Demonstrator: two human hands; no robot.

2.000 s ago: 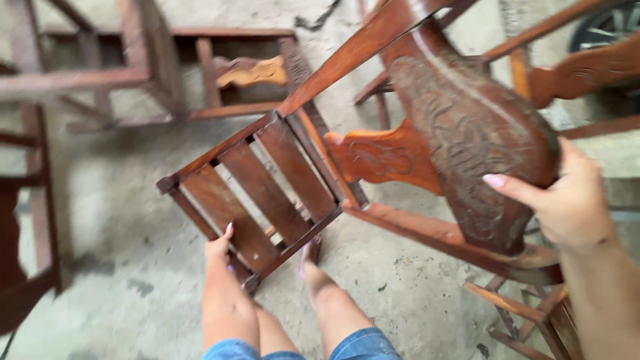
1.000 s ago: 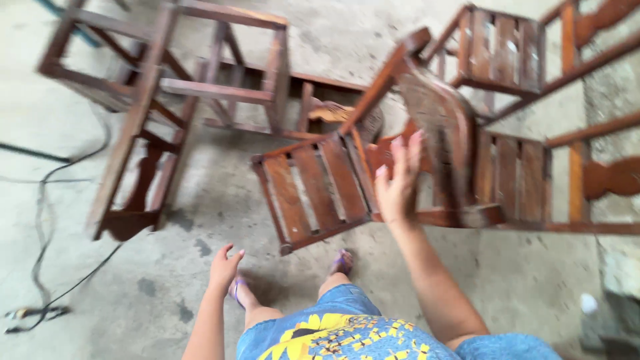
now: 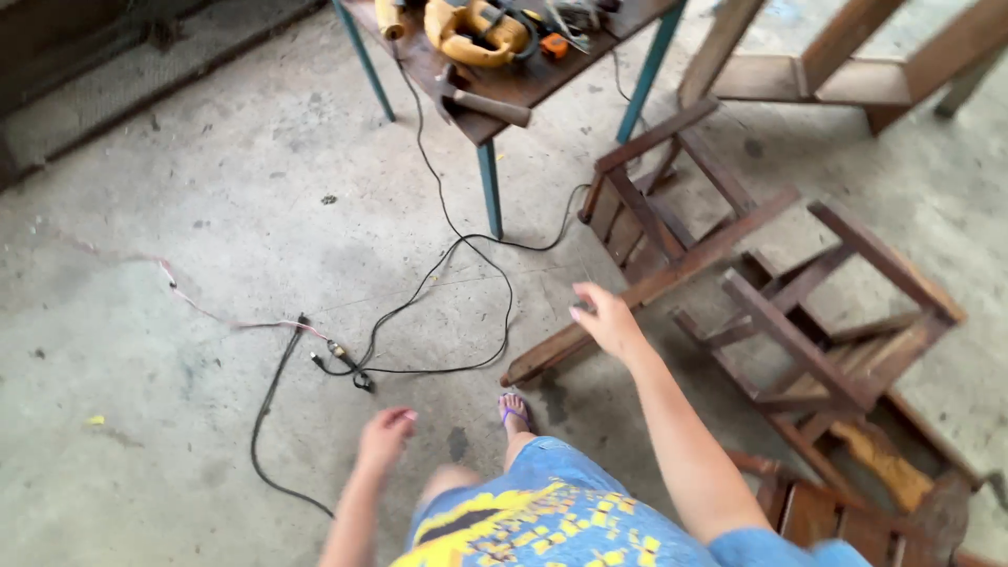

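Observation:
My left hand point(image 3: 386, 437) hangs over the concrete floor at the lower middle, fingers loosely curled, holding nothing that I can see. My right hand point(image 3: 605, 321) is held out with bent fingers apart, above or beside the end part of a wooden chair point(image 3: 654, 283) that lies tipped over; whether it touches the wood I cannot tell. Farther right another overturned wooden chair point(image 3: 835, 315) lies with its legs pointing out. At the lower right shows part of a slatted wooden chair seat point(image 3: 811, 516).
Ahead, a wooden-topped table point(image 3: 480, 126) with teal legs bears a yellow power tool point(image 3: 476, 31), a hammer point(image 3: 488, 105) and an orange tape measure point(image 3: 554, 45). Black cords point(image 3: 508, 291) and a cord connector point(image 3: 340, 354) lie across the floor. More wooden furniture point(image 3: 811, 79) stands upper right.
My hands held a carved wooden chair two seconds ago; the right hand has let go and both are away from it. The view has swung left to the table and cords.

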